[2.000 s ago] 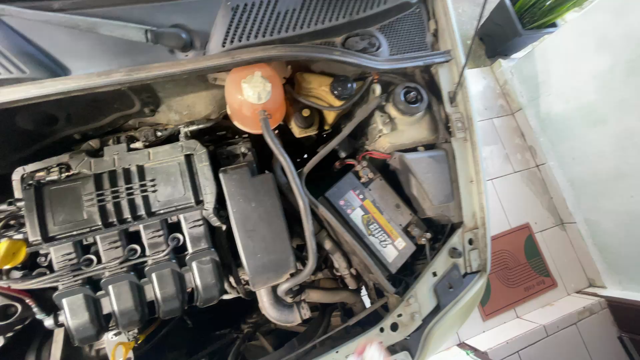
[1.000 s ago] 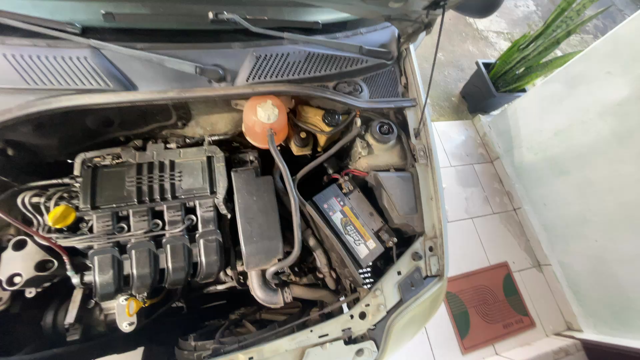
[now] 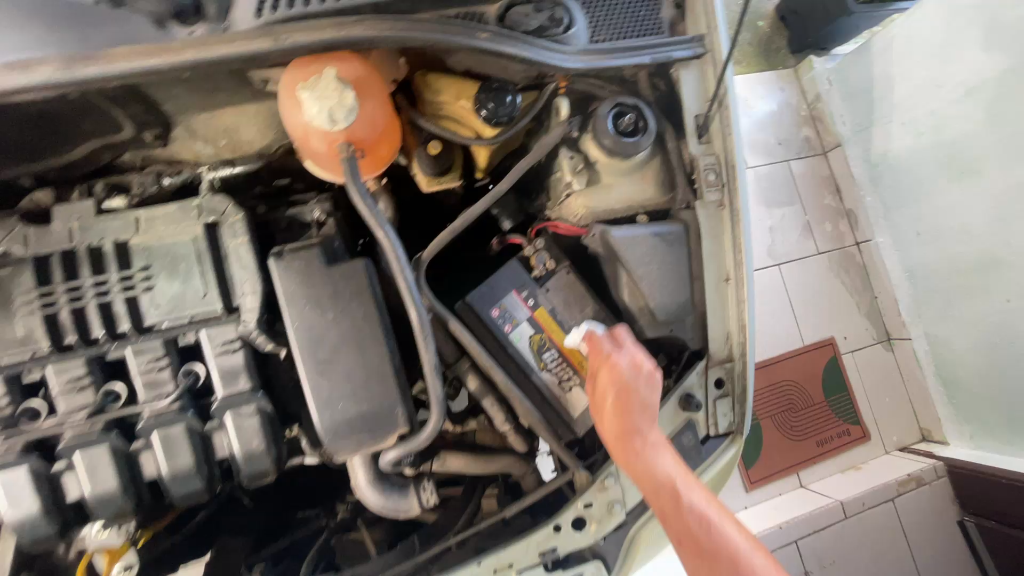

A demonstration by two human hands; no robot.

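My right hand [image 3: 626, 388] reaches in from the lower right over the car battery [image 3: 532, 344]. Its closed fingers hold a small crumpled white cloth or paper [image 3: 584, 334] at the battery's labelled top. Red cables [image 3: 558, 230] run by the battery's upper end, and a black plastic box [image 3: 648, 272] sits to its right. Left of the battery a rubber hose [image 3: 400, 280] leads down from the orange coolant expansion tank [image 3: 340, 120]. My left hand is out of view.
The engine's plastic intake cover [image 3: 136, 272] and a black rectangular housing [image 3: 340, 352] fill the left side. The fender edge [image 3: 724, 240] borders the bay at right. Beyond it are white floor tiles [image 3: 828, 296], a brown doormat [image 3: 806, 412] and a dark planter [image 3: 832, 20].
My right hand has come in over the battery, holding the white cloth or paper. One second ago only a blurred bit of skin showed at the bottom edge. The view has moved closer.
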